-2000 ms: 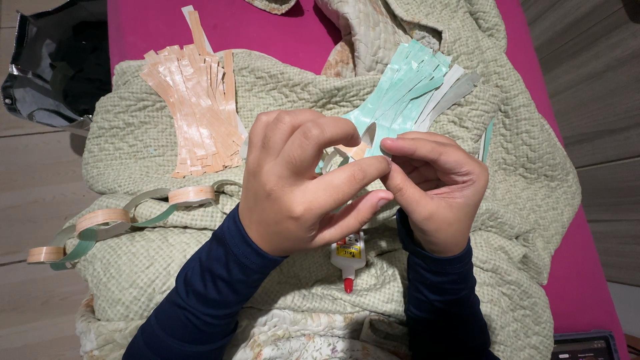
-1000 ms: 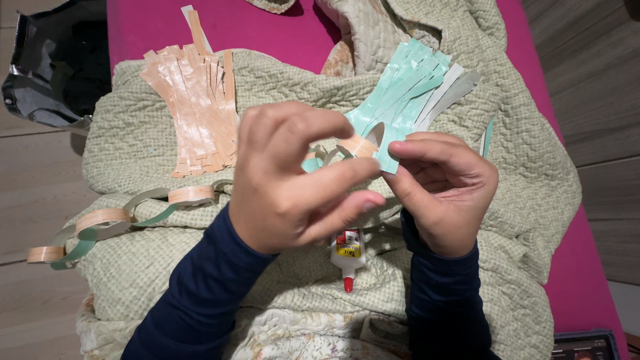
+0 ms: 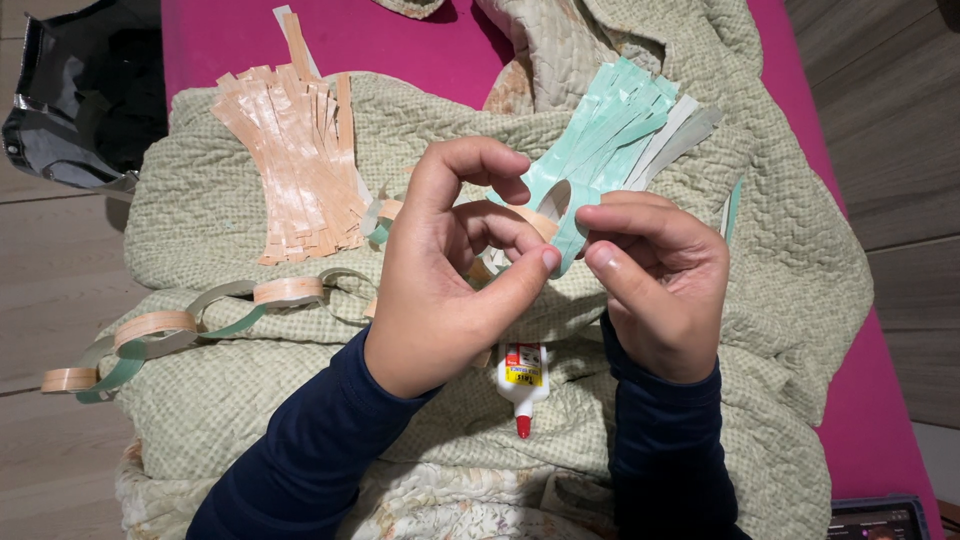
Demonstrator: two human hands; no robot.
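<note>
Between my two hands is a mint-green paper loop point(image 3: 576, 217), linked with a peach paper ring point(image 3: 534, 223). My left hand point(image 3: 457, 277) touches the loop's lower edge with thumb and finger. With thumb and index finger, my right hand point(image 3: 660, 277) pinches its right side. A paper chain point(image 3: 156, 330) of peach and green rings lies at the left; part of it is hidden behind my left hand. Below my hands lies a white glue bottle point(image 3: 523, 375) with a red cap. Peach paper strips point(image 3: 296, 165) are piled at the left, mint-green strips point(image 3: 607, 127) behind my right hand.
A rumpled green checked quilt point(image 3: 780, 315) lies over a magenta surface point(image 3: 885, 420). A black plastic bag point(image 3: 90, 97) stands at the upper left, beside the wood-look floor point(image 3: 52, 300). Part of a tablet point(image 3: 877, 517) shows at the lower right corner.
The mint-green strip, whose end stuck out flat between my hands one second ago, is now curved into a loop. My left fingers have come down onto its lower edge.
</note>
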